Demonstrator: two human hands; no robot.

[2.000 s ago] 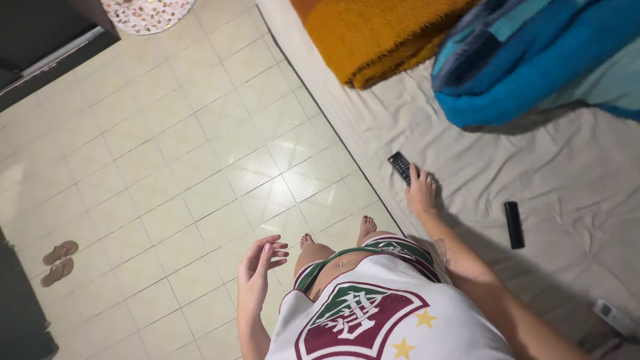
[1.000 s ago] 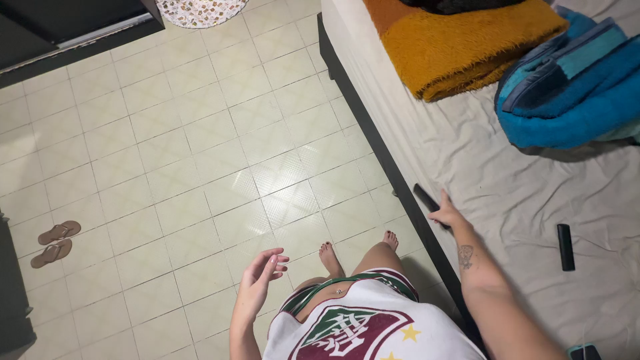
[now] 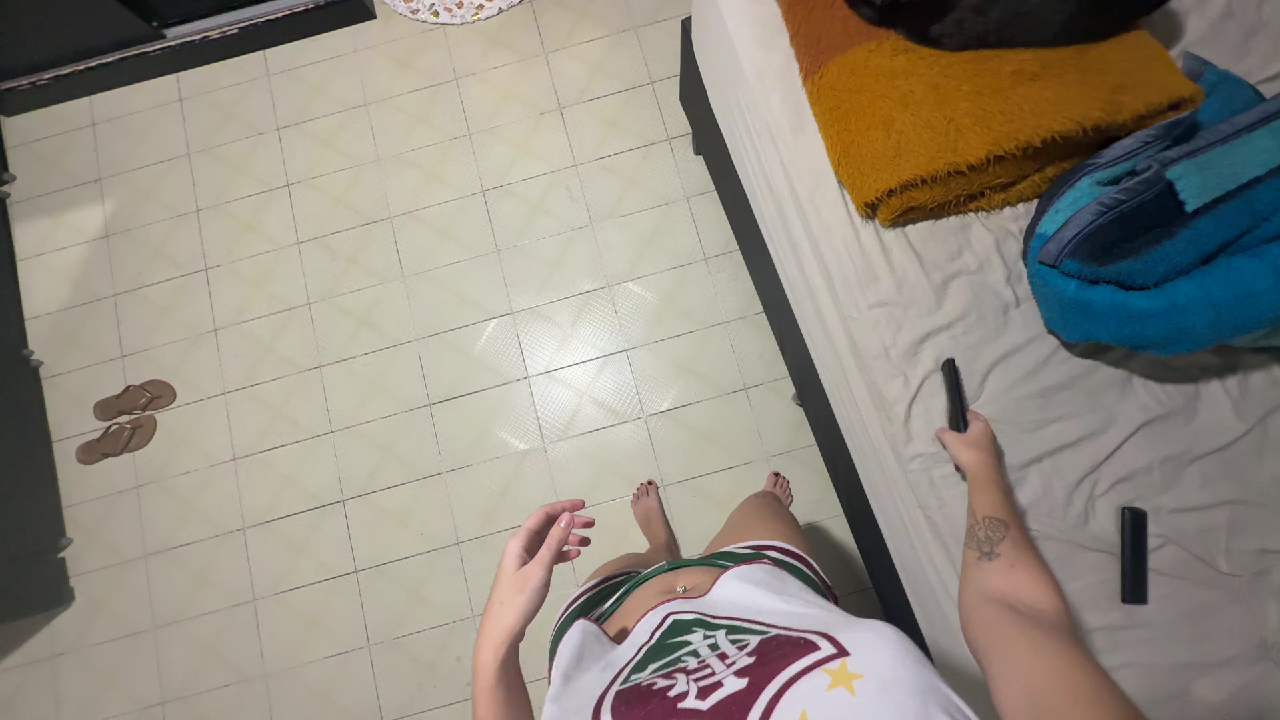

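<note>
My right hand (image 3: 972,443) grips a black remote control (image 3: 953,392) by its near end, above the pale bed sheet at the right; its edge is turned up toward me. A second black remote control (image 3: 1133,555) lies on the sheet, to the right of my right forearm. My left hand (image 3: 547,541) is raised over the tiled floor in front of my body, its fingers loosely curled and apart, holding nothing.
A folded mustard blanket (image 3: 980,120) and a bunched blue blanket (image 3: 1150,290) lie on the bed (image 3: 1040,420), whose dark frame borders the floor. Brown flip-flops (image 3: 126,420) rest on the tiles near dark furniture (image 3: 25,480). A patterned round mat (image 3: 455,8) shows at the top.
The remote control in my right hand has turned from showing its button face to showing its edge. My left hand stays raised and empty. The view has shifted, showing more floor.
</note>
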